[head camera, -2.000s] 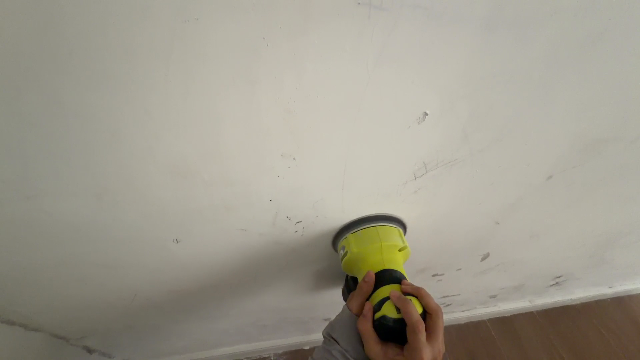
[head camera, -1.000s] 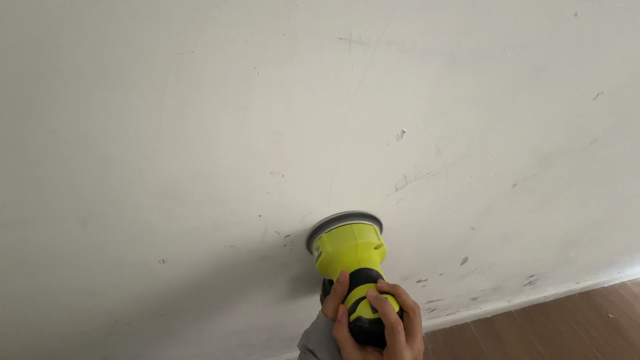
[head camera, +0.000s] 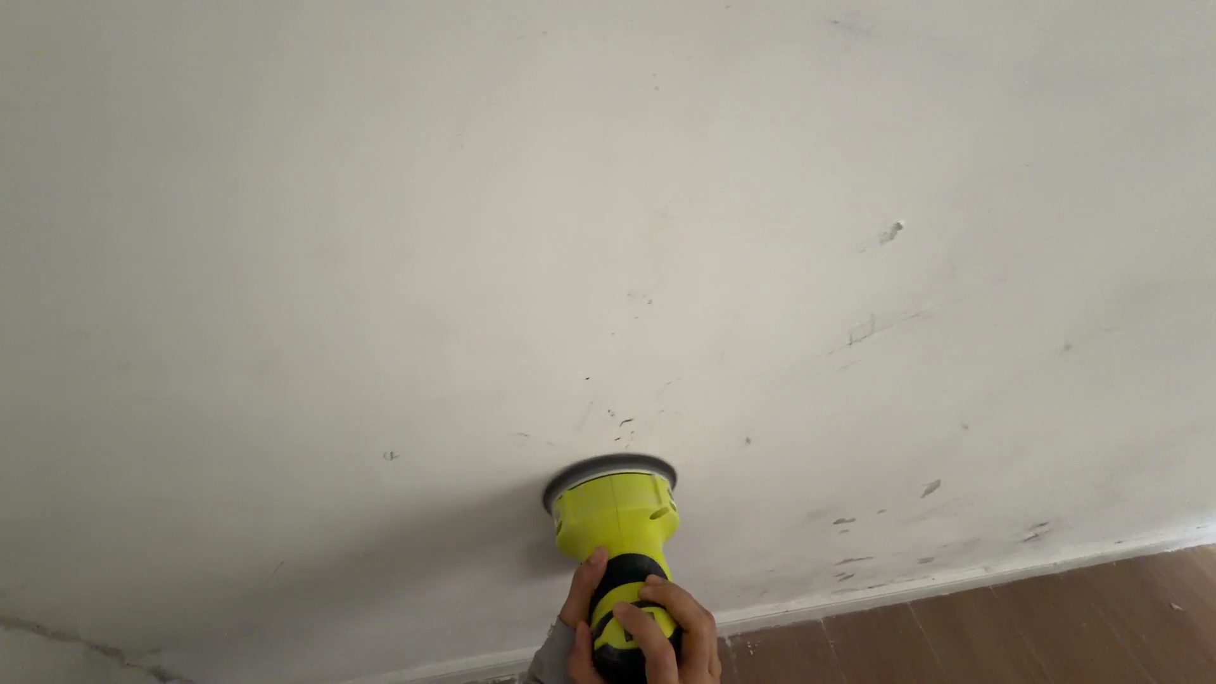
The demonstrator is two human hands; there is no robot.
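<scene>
A lime-green and black handheld orbital sander (head camera: pixel 616 518) lies with its round dark pad against a white painted wall (head camera: pixel 456 237), just below a small cluster of dark chips. The pad's edge looks blurred. My right hand (head camera: pixel 670 632) is wrapped over the black and green grip, thumb on the left and fingers on the right. At the grip's left side, part of my left hand (head camera: pixel 583 584) shows, closed against the tool, with a grey sleeve (head camera: pixel 549 655) below it; the rest is hidden.
Chips and scuffs (head camera: pixel 845 560) mark the lower right wall, and a small gouge (head camera: pixel 891 231) lies higher up. A white baseboard (head camera: pixel 855 603) borders the brown wood-look floor (head camera: pixel 950 632). A crack (head camera: pixel 85 646) runs across the lower left.
The sander and both hands have moved left and down along the wall, from right of the dark chip cluster to just below it. The grip stays the same.
</scene>
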